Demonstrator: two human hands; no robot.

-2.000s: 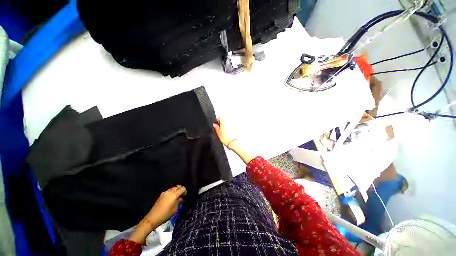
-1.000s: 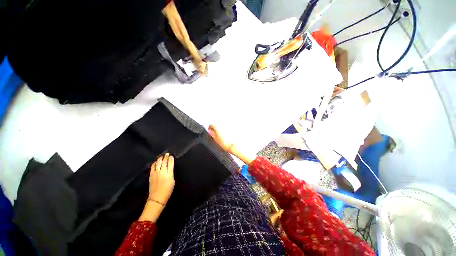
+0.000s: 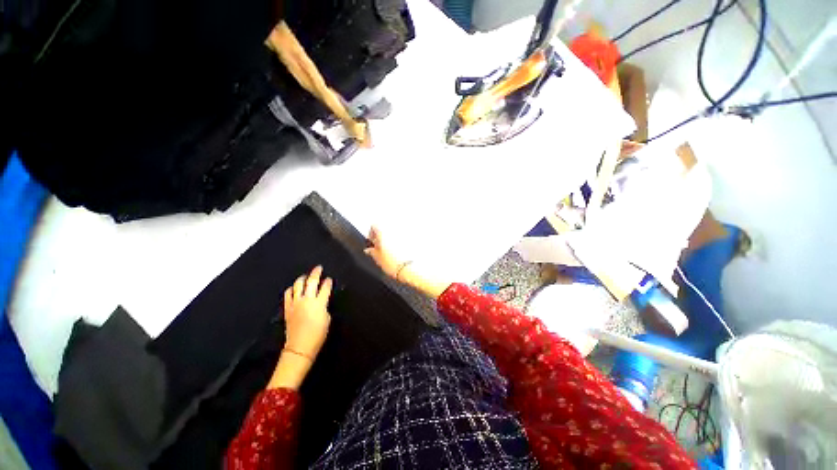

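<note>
A black garment panel [image 3: 248, 266] lies across the white table cover in front of me, with a greyer hem strip [image 3: 340, 226] along its right end. A dull dark grey area [image 3: 110, 390] lies at its left end. My left hand [image 3: 307, 312] rests flat on the panel, fingers slightly spread. My right hand [image 3: 385, 255] is at the hem edge with its fingers on the strip; whether they pinch it is unclear. The steam iron [image 3: 500, 106] with an orange-brown handle stands on the cover beyond my right hand, touched by neither hand.
A large black stack of garment pieces [image 3: 138, 101] fills the far left, with a tan strip [image 3: 317, 83] and grey scraps [image 3: 317, 133] against it. Black cables [image 3: 702, 55] hang at the upper right. A white fan [image 3: 780, 395] stands lower right, near boxes and clutter.
My left hand has moved from the panel's near edge onto its middle. The raised edge near the hem now lies flatter. The view has shifted, and the panel lies more slanted. My right hand stays by the hem.
</note>
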